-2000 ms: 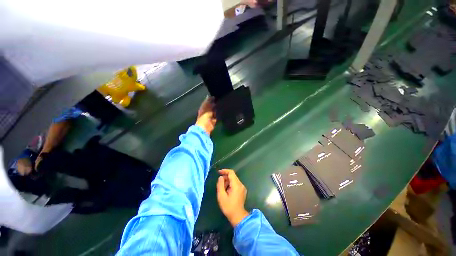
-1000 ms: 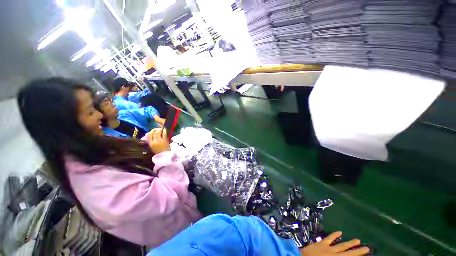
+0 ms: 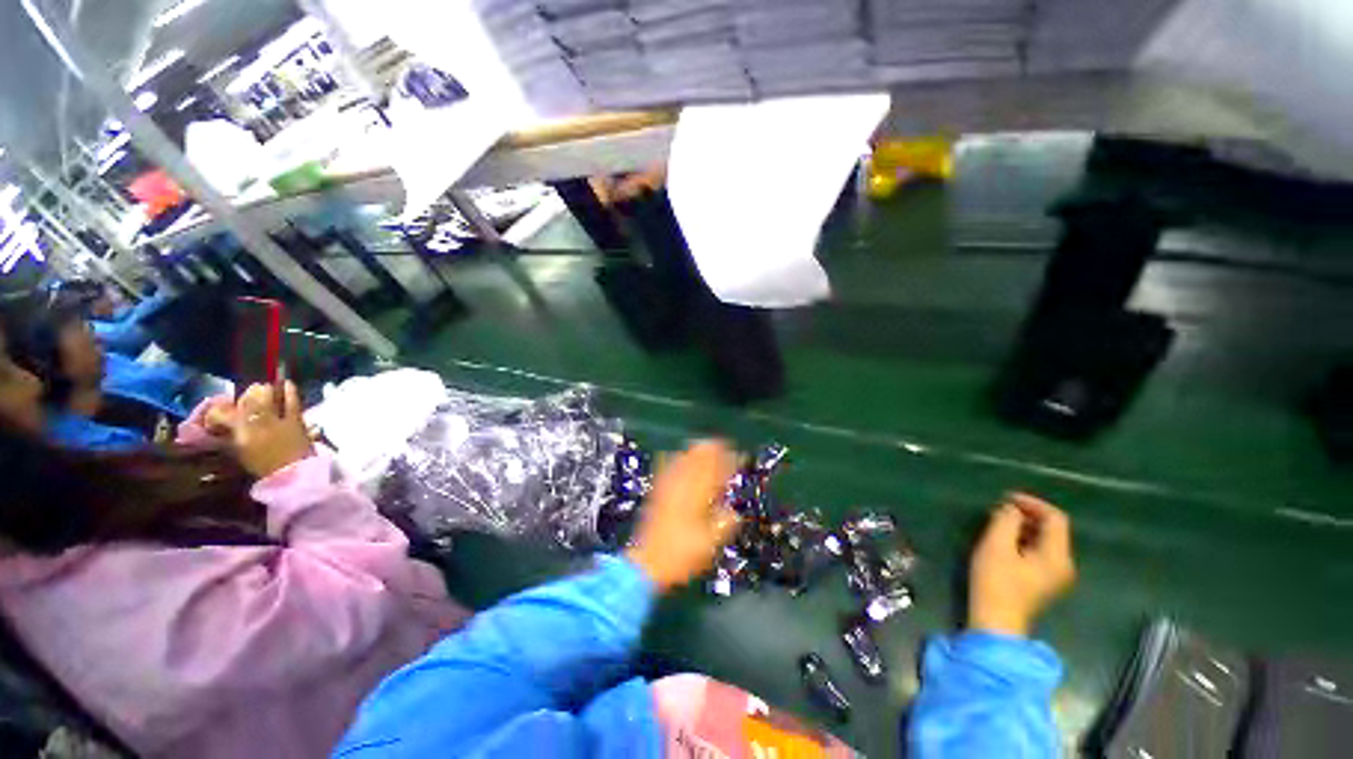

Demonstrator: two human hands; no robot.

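Small bagged black accessories (image 3: 787,549) lie in a loose, glinting heap on the green bench, a few of them apart at its near side. My left hand (image 3: 687,512) is blurred, stretched out with thumb and fingers apart, over the heap's left part. My right hand (image 3: 1021,561) is right of the heap, above the bench, fingers curled inward; whether it holds something small is hidden. A large clear polybag (image 3: 512,467) lies left of the heap. Stacks of dark cards (image 3: 1180,690) are cut off at the lower right edge.
Black boxes (image 3: 1091,371) stand beyond the hands. A white sheet (image 3: 764,193) hangs from the shelf (image 3: 594,134) with stacked grey-black piles. A yellow object (image 3: 908,166) is behind. A person in pink (image 3: 319,593) at the left holds a red-edged phone (image 3: 258,344).
The view has turned right and down. The heap, polybag and person now show farther left. My left hand has moved from the heap's right side to its left part; my right hand has come into view.
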